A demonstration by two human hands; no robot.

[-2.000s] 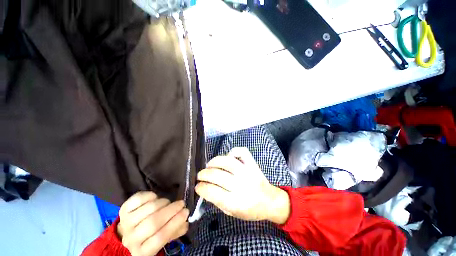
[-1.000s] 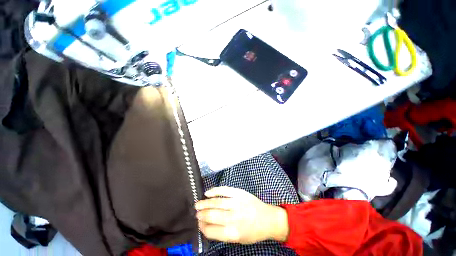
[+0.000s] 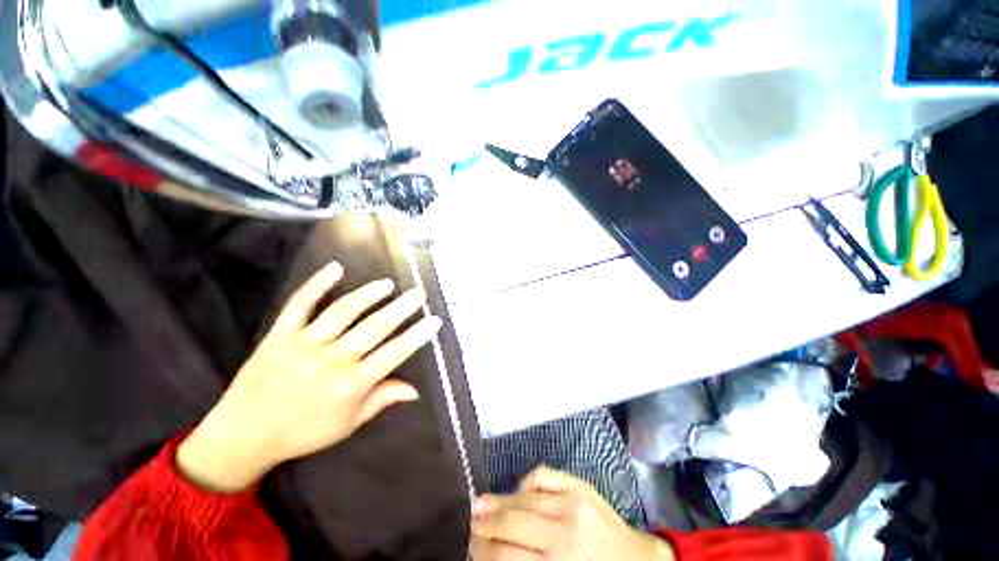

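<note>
Dark brown shell fabric (image 3: 362, 493) lies under the lit head of the white sewing machine (image 3: 613, 33). A zipper (image 3: 447, 373) with a pale line of teeth runs along its right edge up to the presser foot (image 3: 372, 192). My left hand (image 3: 318, 378) lies flat on the fabric left of the zipper, fingers spread, below the foot. My right hand (image 3: 548, 521) pinches the fabric's zipper edge near the bottom of the picture. Its fingertips are on the edge and its lower part is cut off.
A smartphone (image 3: 652, 203) lies on the white table (image 3: 537, 362), with a small black tool (image 3: 515, 161) at its left. Black snips (image 3: 846, 245) and green and yellow scissors (image 3: 907, 222) are at the right. White and dark pieces (image 3: 756, 433) are piled below right.
My left hand has come into view and lies on the fabric. My right hand has moved lower, still at the zipper edge. The view has shifted, showing more of the machine head.
</note>
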